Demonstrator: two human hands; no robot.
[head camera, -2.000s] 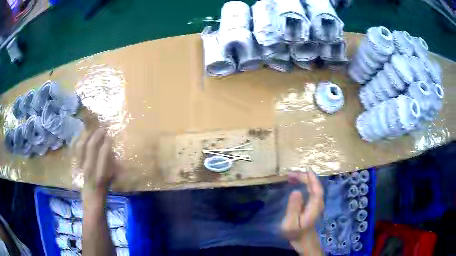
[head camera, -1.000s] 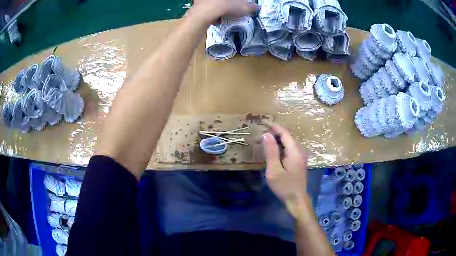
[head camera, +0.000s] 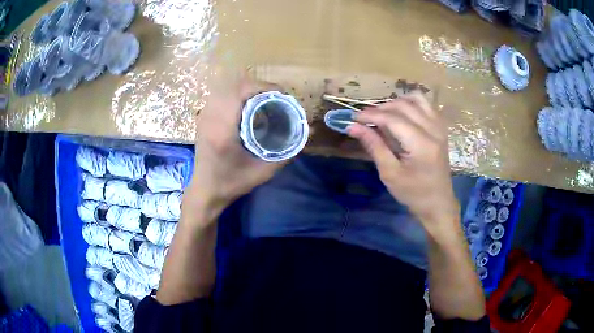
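My left hand (head camera: 225, 143) holds a pale grey tube-shaped part (head camera: 273, 127) upright, with its wide open mouth and slightly wavy rim facing up. My right hand (head camera: 407, 146) is at the glue dish (head camera: 340, 120), its thumb and fingers pinched on a thin glue stick (head camera: 357, 122) whose end is in the dish. Other pale sticks (head camera: 352, 101) lie just behind the dish, partly hidden by my right fingers. The dish sits on the stained cardboard pad (head camera: 296, 84).
A single ruffled part (head camera: 512, 67) stands at the right, beside stacked ruffled parts (head camera: 566, 88). More tube-shaped parts (head camera: 78, 45) are at the back left. Blue crates of parts stand below the bench at left (head camera: 68, 227) and right (head camera: 510, 260), near a red stool (head camera: 557, 306).
My left hand has come back from the rear stack with a tube-shaped part. My right hand has moved to the dish and taken a stick. The view has tilted down.
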